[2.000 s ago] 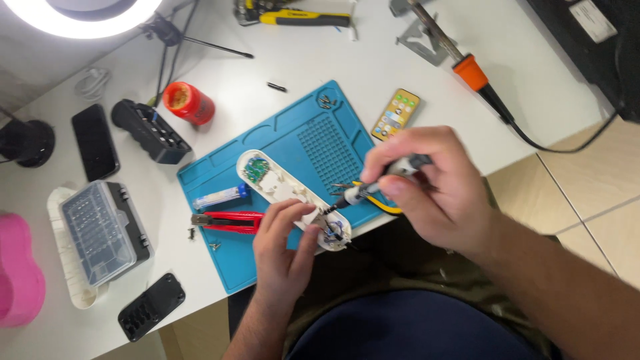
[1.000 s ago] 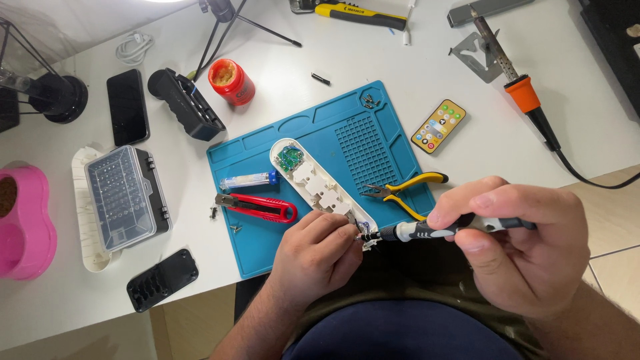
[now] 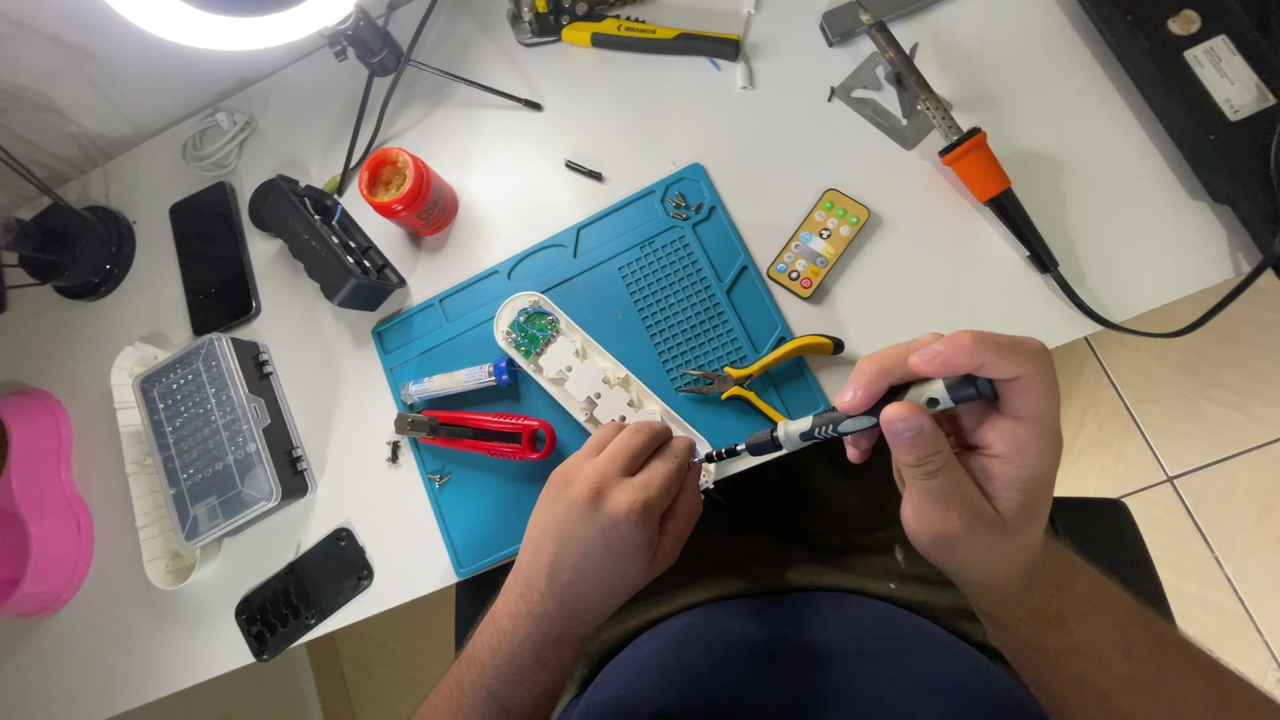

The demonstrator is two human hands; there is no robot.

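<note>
My right hand grips a black and grey precision screwdriver, its shaft pointing left. The tip meets the fingertips of my left hand, which pinch something too small to make out at the lower end of a long white plastic housing. A green circuit board with thin wires sits in the housing's upper end. Beneath lies a blue silicone work mat. Yellow-handled pliers rest open just right of the housing; a red utility knife and a clear tube with a blue cap lie on its left.
A soldering iron with its cord lies at the right, past a small remote control. Small screws sit in the mat's corner. Leftward stand a red jar, a black battery holder, a phone and a bit case.
Two seconds ago the screwdriver was over the housing's lower end; now it reaches in from the right, its tip at my left fingertips. My right hand has moved away from the pliers, leaving them in plain sight.
</note>
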